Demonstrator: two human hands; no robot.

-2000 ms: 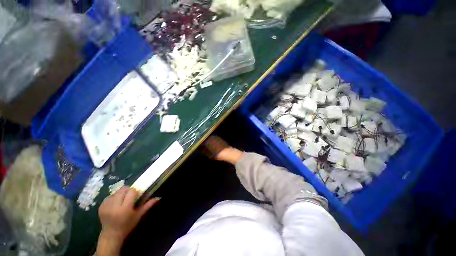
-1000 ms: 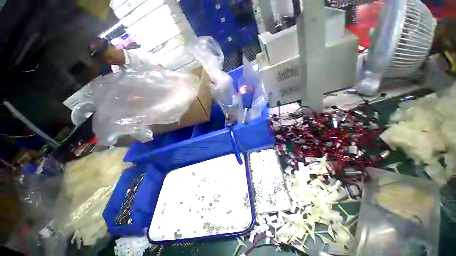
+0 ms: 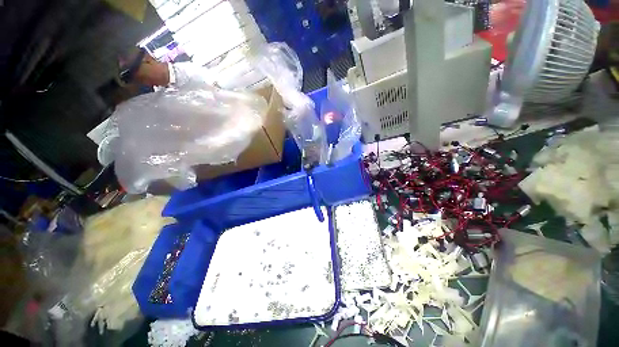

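Note:
No hand is in the picture. Nearest in front is a white tray with a dark blue rim, with many tiny grey specks scattered in it. A smaller white tray beside it holds tiny specks. A small blue bin at its left holds short dark metal pins. Pale cream plastic parts lie heaped at the right. Behind them is a tangle of red and black wired motors. Small white pieces lie below the pin bin.
A divided blue bin stands behind the tray, with a cardboard box and clear plastic bag above. A clear box and cream parts are right. A fan, grey casing and a person are behind.
The view has swung up from the bench edge and crate to the trays and background. Both hands, seen two seconds ago, have left the picture. Since one second ago, only a slight view shift shows.

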